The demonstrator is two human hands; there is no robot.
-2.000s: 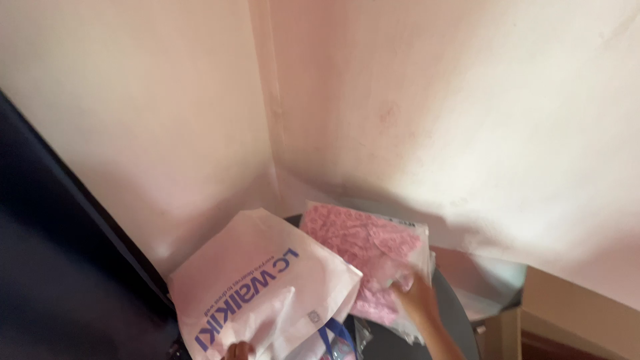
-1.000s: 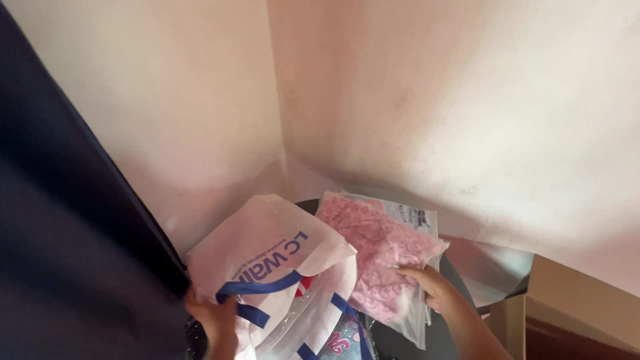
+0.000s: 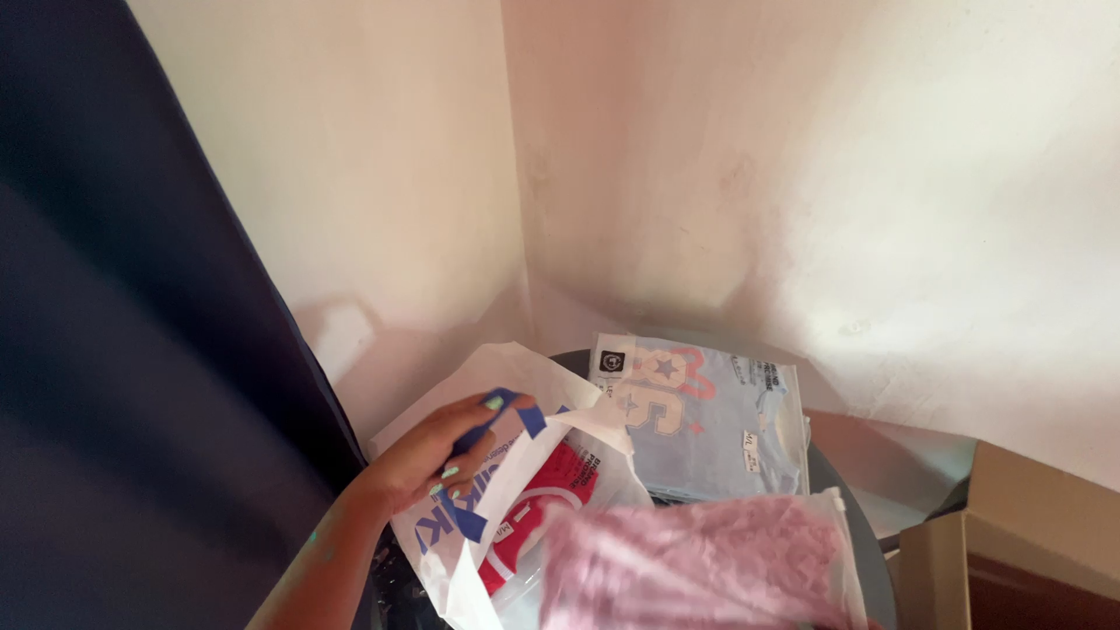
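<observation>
My left hand (image 3: 451, 451) grips a blue strap handle (image 3: 477, 430) of a white shopping bag (image 3: 490, 367), holding its mouth apart. Inside the bag lies a red garment (image 3: 560, 477) in clear plastic. A zip-lock plastic pouch with pink fabric (image 3: 700, 560), blurred, is at the bottom, partly over the bag's right side. Only a sliver of my right hand (image 3: 871, 624) shows at the pouch's lower right corner; its fingers are hidden. Behind the pouch, a light blue printed garment in a clear plastic pouch (image 3: 700, 420) rests on a dark round surface (image 3: 853, 503).
A dark blue curtain (image 3: 131, 306) hangs on the left. Pale walls meet in a corner behind the bag. At the lower right stands a cardboard box (image 3: 932, 560) with its flaps up. Dark shiny plastic (image 3: 398, 577) lies beside the bag at the lower left.
The pink pouch has moved off the stack toward the bag and nearer to me, uncovering the light blue garment. My left hand has raised the bag's handle, and the red garment inside shows more.
</observation>
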